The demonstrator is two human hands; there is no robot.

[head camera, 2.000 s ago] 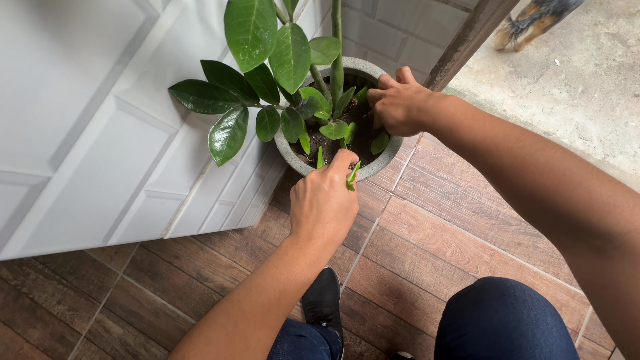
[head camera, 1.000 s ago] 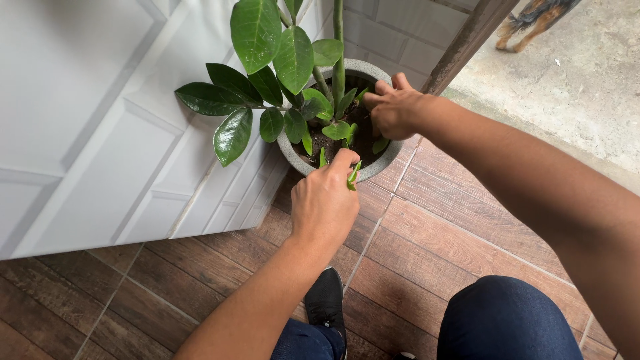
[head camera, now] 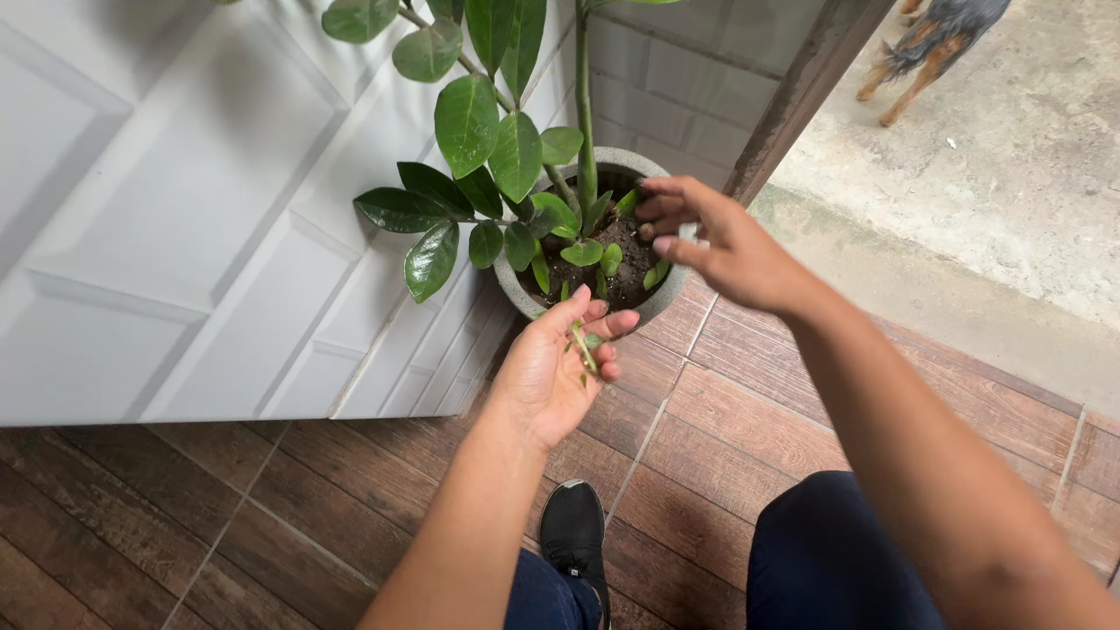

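A potted plant with glossy green leaves (head camera: 466, 127) and thick upright stems grows from a round grey pot (head camera: 674, 284). Several small leaves stand in the dark soil (head camera: 626, 245). My left hand (head camera: 556, 367) is turned palm up at the pot's near rim, with small green cuttings (head camera: 584, 348) lying against its curled fingers. Over the right side of the pot is my right hand (head camera: 713, 241), its fingers apart and their tips near the soil and a small leaf; nothing shows held in it.
A white panelled surface (head camera: 166, 210) rises at the left, beside the pot. Behind and right of the pot runs a brown frame edge (head camera: 801, 96). Wood-look floor tiles (head camera: 735, 420) lie below; a dog (head camera: 936, 52) stands on concrete at the upper right. My black shoe (head camera: 573, 534) is below my left hand.
My left hand has turned from back up to palm up, showing the cuttings in it. My right hand has lifted a little from the soil, its fingers now spread. The dog shows more in view.
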